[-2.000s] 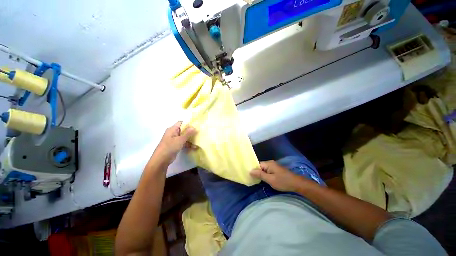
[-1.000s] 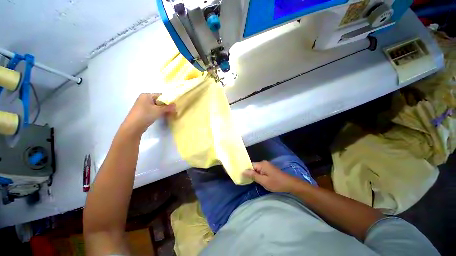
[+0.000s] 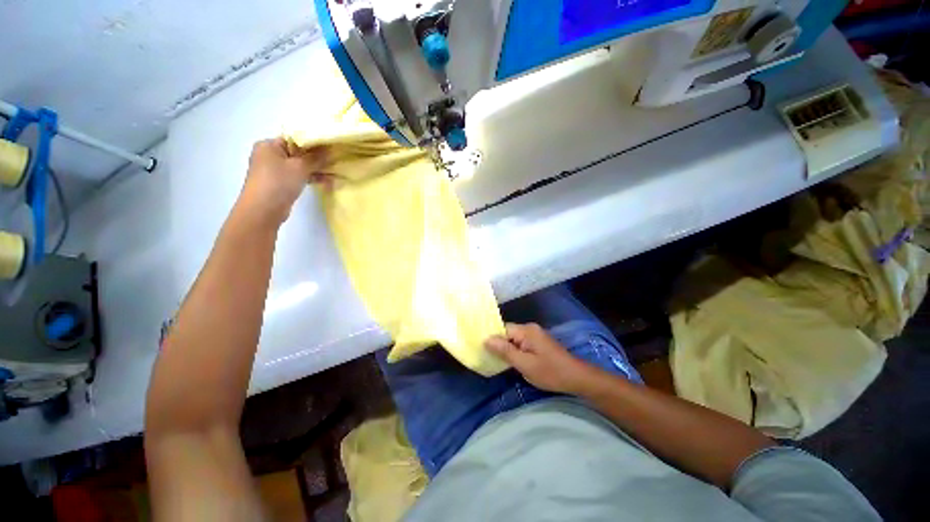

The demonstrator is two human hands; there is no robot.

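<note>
A yellow garment piece [image 3: 413,245] runs from under the presser foot and needle [image 3: 441,153] of the white and blue sewing machine [image 3: 653,51] down over the table's front edge. My left hand [image 3: 280,178] pinches the piece's upper left part, left of the needle. My right hand [image 3: 530,355] holds its lower right corner above my lap. The needle tip and the cloth right under the foot are too small to tell clearly.
The white table [image 3: 571,240] has a cream tray [image 3: 831,127] at its right end. A yellow heap [image 3: 785,336] lies at right below the table. More yellow cloth [image 3: 382,469] hangs below. Thread cones [image 3: 12,255] and a second machine [image 3: 51,321] stand at left.
My left hand has moved up and to the left, drawing the cloth's upper part left of the needle. My right hand has stayed on the lower corner. The view has shifted slightly.
</note>
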